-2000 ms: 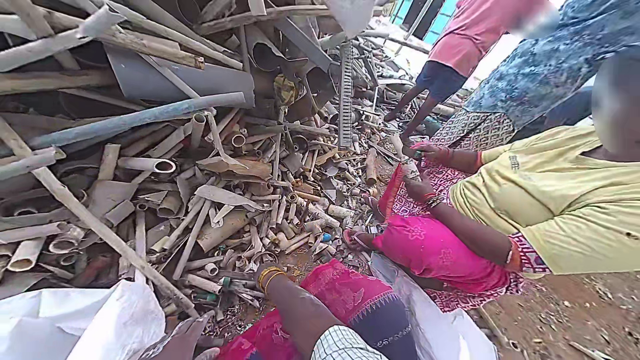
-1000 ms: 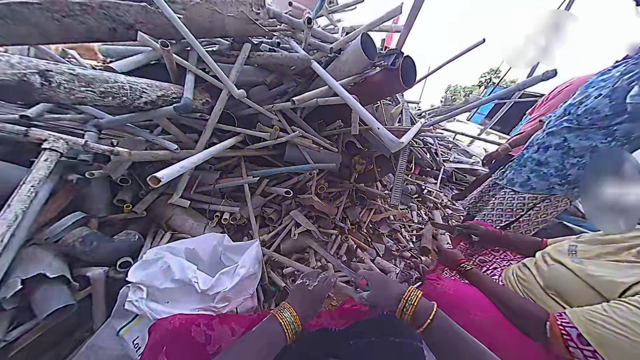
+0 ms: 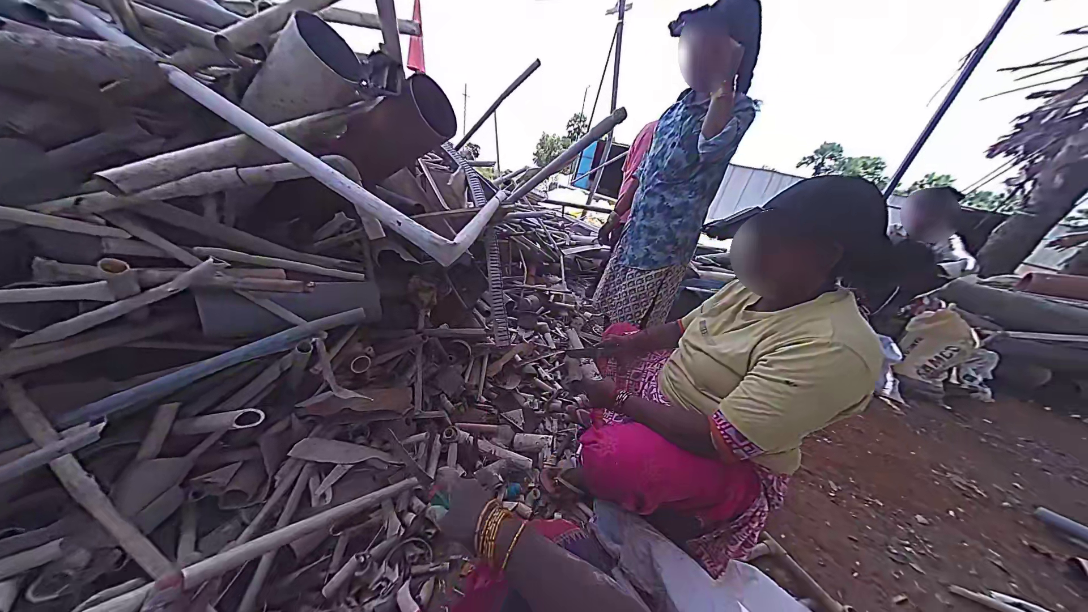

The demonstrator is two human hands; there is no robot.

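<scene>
My right hand point(image 3: 466, 510), with yellow bangles at the wrist, reaches low over a heap of cut plastic pipe pieces point(image 3: 510, 455) at the lower middle. Its fingers are dark and blurred; a small teal piece point(image 3: 439, 501) shows beside them, and whether they grip it is unclear. A long pale pipe point(image 3: 314, 523) lies just left of the hand. Pink cloth point(image 3: 484, 591) shows below my forearm. My left hand is out of view.
A tall pile of pipes point(image 3: 280, 306) fills the left, with a bent white pipe point(image 3: 340, 183) jutting across it. Close at right sits a person in a yellow shirt point(image 3: 765, 365), hands over the scrap, holding a dark tool. Another person point(image 3: 671, 187) stands behind. Reddish soil point(image 3: 901, 476) lies at right.
One second ago both my hands were together over the scrap; now only the right shows, low at the pile. The view has swung right. The standing person's hand is now raised to the head.
</scene>
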